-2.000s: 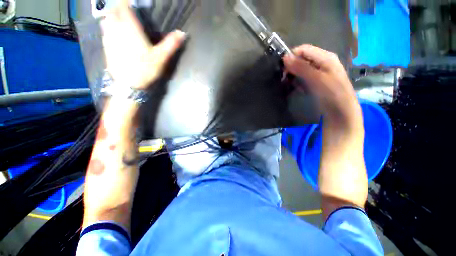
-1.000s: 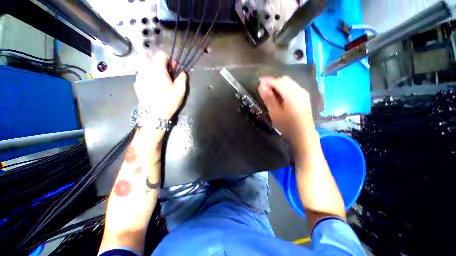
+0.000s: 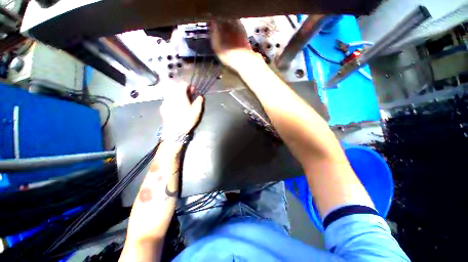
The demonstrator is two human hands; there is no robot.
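My left hand is closed around several black cables at the back edge of the grey work plate. The cables run from it up to the dark mold block. My right hand is at the right side of the mold under the upper platen. It is blurred, and its fingertips and anything in them cannot be made out. A thin silver loading bar lies slanted on the plate, its lower end hidden by my right forearm.
The dark-edged upper platen spans overhead. Shiny tie bars stand left and right of the mold. A blue bucket is at the right. Black cable bundles hang at right and left, below a grey rail.
My right hand has moved from beside the loading bar forward to the mold. My left hand still holds the cables near the plate's back edge. The view has shifted, and the upper platen now shows.
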